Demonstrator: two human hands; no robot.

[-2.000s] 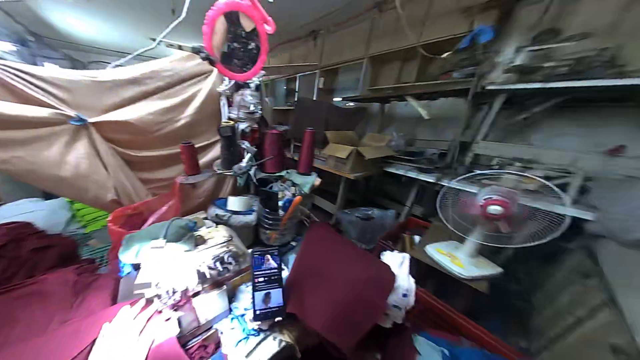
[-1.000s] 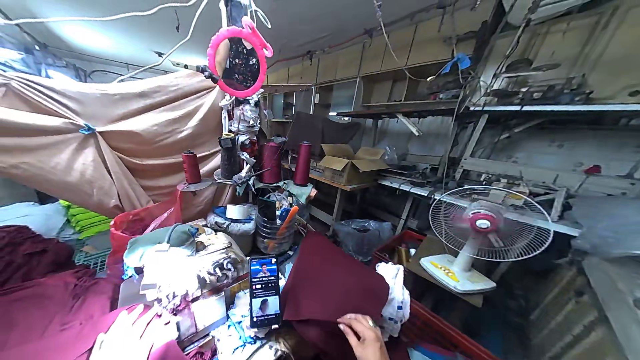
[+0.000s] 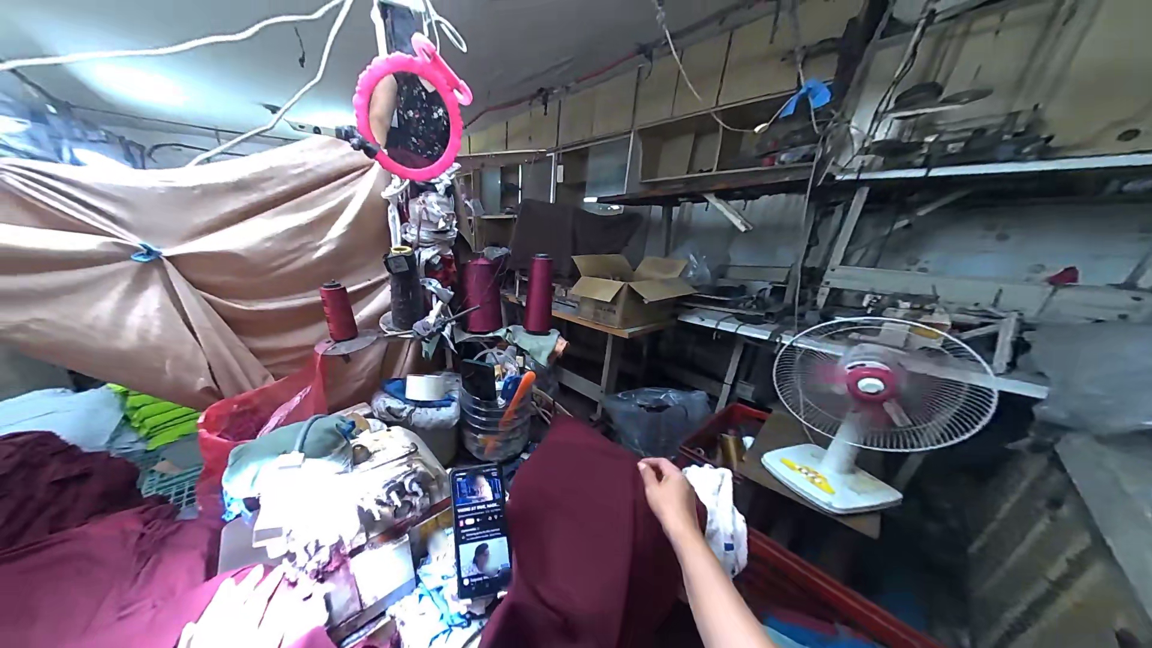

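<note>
Maroon fabric (image 3: pixel 576 531) is draped upright at the lower middle, and my right hand (image 3: pixel 664 490) pinches its right edge between thumb and fingers. A white cloth (image 3: pixel 720 517) hangs just beyond that hand. My left hand (image 3: pixel 256 607) lies at the bottom left on more maroon cloth (image 3: pixel 117 576); it is overexposed, so whether it grips the cloth is unclear. Between the hands a smartphone (image 3: pixel 481 531) with a lit screen stands upright. Left of the phone is a sewing machine (image 3: pixel 378 495), partly wrapped in cloth and washed out by bright light.
Maroon thread cones (image 3: pixel 538 295) stand behind a clear plastic container (image 3: pixel 495 423) of tools. A pink-framed mirror (image 3: pixel 364 112) hangs above. At right are a white fan (image 3: pixel 841 450) and a red crate (image 3: pixel 819 594). An open cardboard box (image 3: pixel 621 301) sits on a table behind.
My right hand, out of view two seconds ago, came in at the bottom and has moved up along the maroon fabric to its right edge. The left hand stays at the lower left.
</note>
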